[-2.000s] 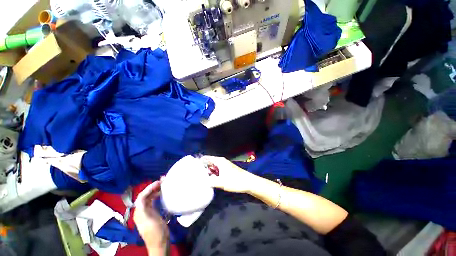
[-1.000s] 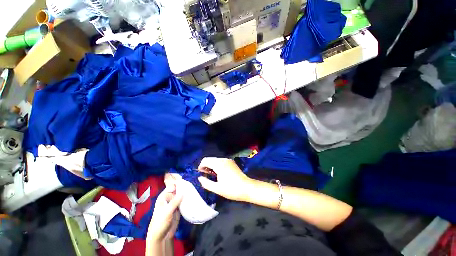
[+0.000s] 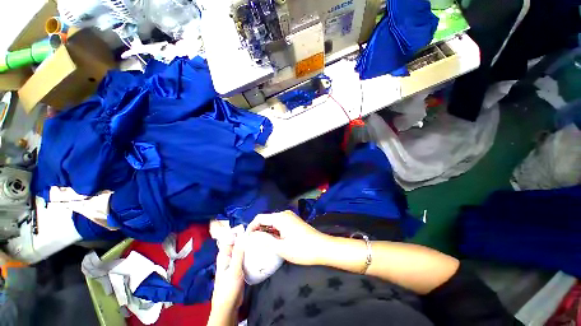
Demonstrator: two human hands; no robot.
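Observation:
A white rounded foam cup [image 3: 261, 260] is between my hands above my lap. My left hand [image 3: 230, 264] grips its left edge, fingers pointing up. My right hand [image 3: 290, 237] is at its upper right edge, with a small dark reddish tool [image 3: 269, 230] mostly hidden in the fingers. Blue cloth [image 3: 245, 210] lies just beyond my fingertips and joins the large crumpled blue garment pile [image 3: 197, 159] on the table.
An off-white overlock machine [image 3: 312, 44] stands on the white table [image 3: 306, 130], with stacked blue pieces [image 3: 401, 38] at its right. A green bin [image 3: 105, 299] with red cloth and offcuts [image 3: 130, 280] is at lower left. Plastic bags [image 3: 439, 149] lie on the green floor.
The cup has turned and sits closer under my right hand. My left hand has moved right, towards my right hand. Less blue cloth shows between my hands.

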